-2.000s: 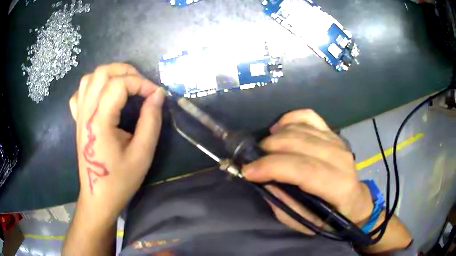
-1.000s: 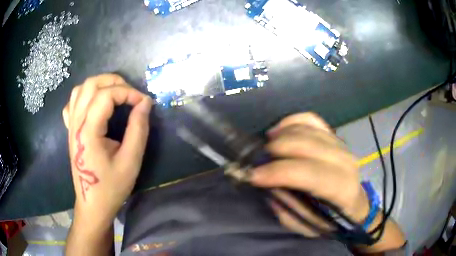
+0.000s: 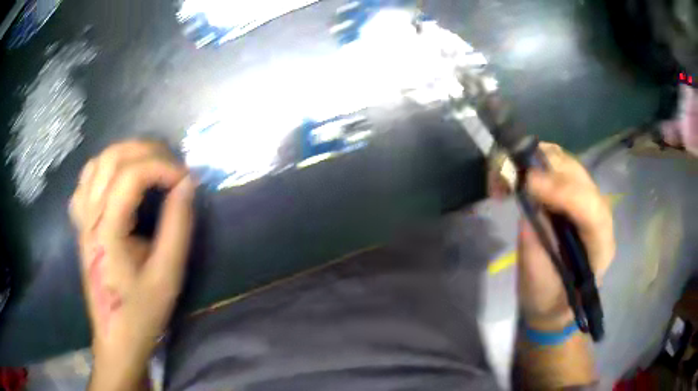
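The view is blurred. A blue circuit board (image 3: 333, 137), whitened by glare, lies flat in front of me. My left hand (image 3: 134, 237) is at its left end, thumb and index fingertips together; anything between them is hidden or too small to tell. My right hand (image 3: 570, 210) grips the black handle of the soldering iron (image 3: 574, 263). The iron points up and left, its barrel and the silver feed tube (image 3: 476, 131) over the right end of a second glare-whitened board (image 3: 383, 19). I cannot tell whether the tip touches that board.
A pile of glassy loose components (image 3: 50, 122) lies at left on the dark green bench (image 3: 306, 221). Another board (image 3: 203, 27) is at the top edge, and one more (image 3: 30, 19) at the upper left. A black cord trails at right. A pinkish item (image 3: 683, 126) is at the right edge.
My right hand has swung the iron up and to the right, away from the near board's left end. My left hand keeps its pinch. The view has shifted, moving bench items left and down.
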